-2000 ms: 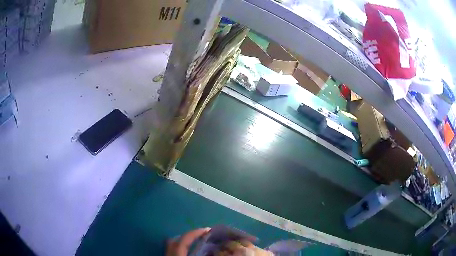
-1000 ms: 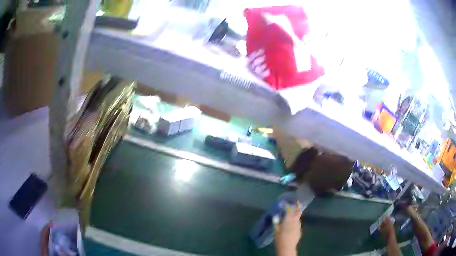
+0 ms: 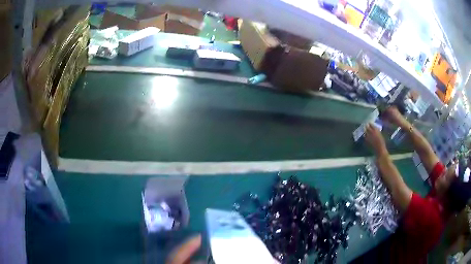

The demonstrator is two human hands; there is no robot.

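Note:
A white and light blue retail box (image 3: pixel 235 237) is tilted at the bottom centre, cut off by the picture's edge. A blurred fingertip, which looks like my left hand (image 3: pixel 186 250), is just left of it; whether it grips anything is hidden. My right hand is not in view. An open retail box (image 3: pixel 165 206) with pale items inside stands on the green bench. Another open box (image 3: pixel 45 185) with pale contents is at the bench's left side. A heap of black cables (image 3: pixel 294 216) lies right of the tilted box, with a pale cable heap (image 3: pixel 374 201) beyond it.
The green conveyor belt (image 3: pixel 206 124) crosses ahead. Flattened cardboard (image 3: pixel 62 67) leans at the left post, near a phone (image 3: pixel 7 153). Brown cartons (image 3: pixel 297 67) stand across the belt. An overhead shelf (image 3: pixel 310 31) spans above. A person in red (image 3: pixel 421 227) handles a box at right.
The view has swung right and down, bringing the bench and cable heaps into sight. The hand that reached to the box on the belt is gone from there, and that box has left the spot.

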